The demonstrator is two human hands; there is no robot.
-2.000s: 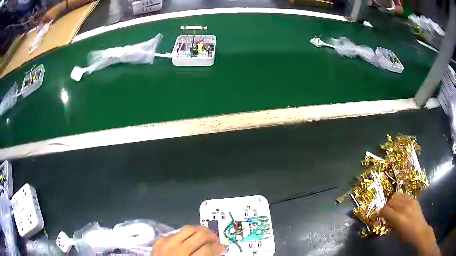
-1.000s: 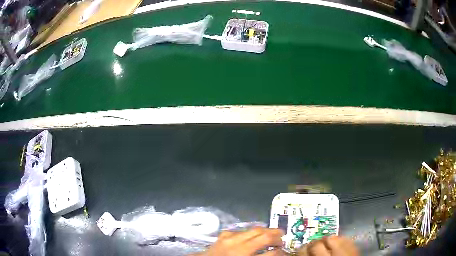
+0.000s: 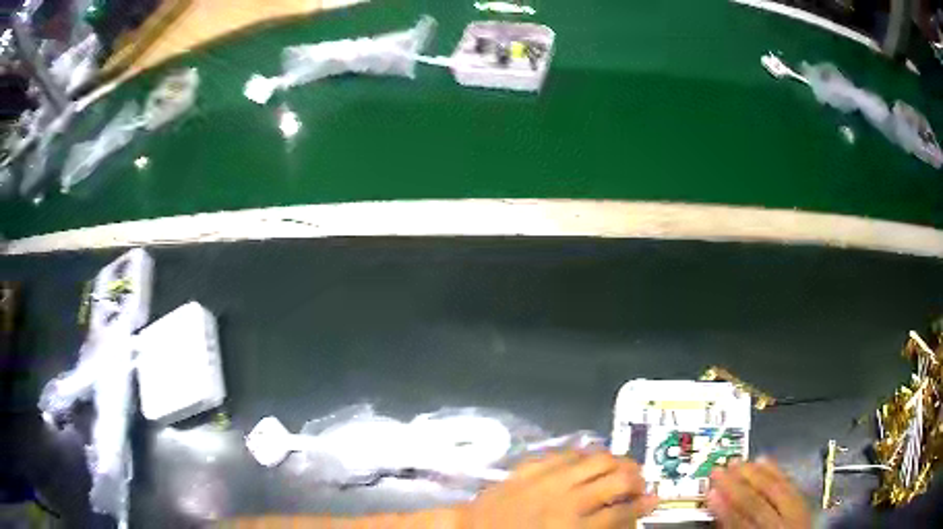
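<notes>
The open white power strip housing (image 3: 682,398) lies on the dark worktop at the lower right, with a green board and wires inside. Gold strips lie along its upper and lower inner edges. My left hand (image 3: 574,491) rests at its lower left edge, fingers bent at the rim. My right hand (image 3: 760,498) is at its lower right, fingertips over the inside. Both hands touch the housing; what the fingertips pinch is too blurred to tell. The bagged power cord (image 3: 414,444) extends left to a white plug (image 3: 270,441).
A pile of contact strips (image 3: 912,429) is at the far right, with a joined strip (image 3: 830,473) beside it. Another gold strip (image 3: 739,386) lies behind the housing. Waiting units (image 3: 181,362) lie left. Beyond the pale rail (image 3: 465,218), the green conveyor (image 3: 641,134) carries bagged units.
My right hand has come from the gold pile to the housing. Gold strips now show inside the housing and behind it. The view has shifted, so the housing appears farther right.
</notes>
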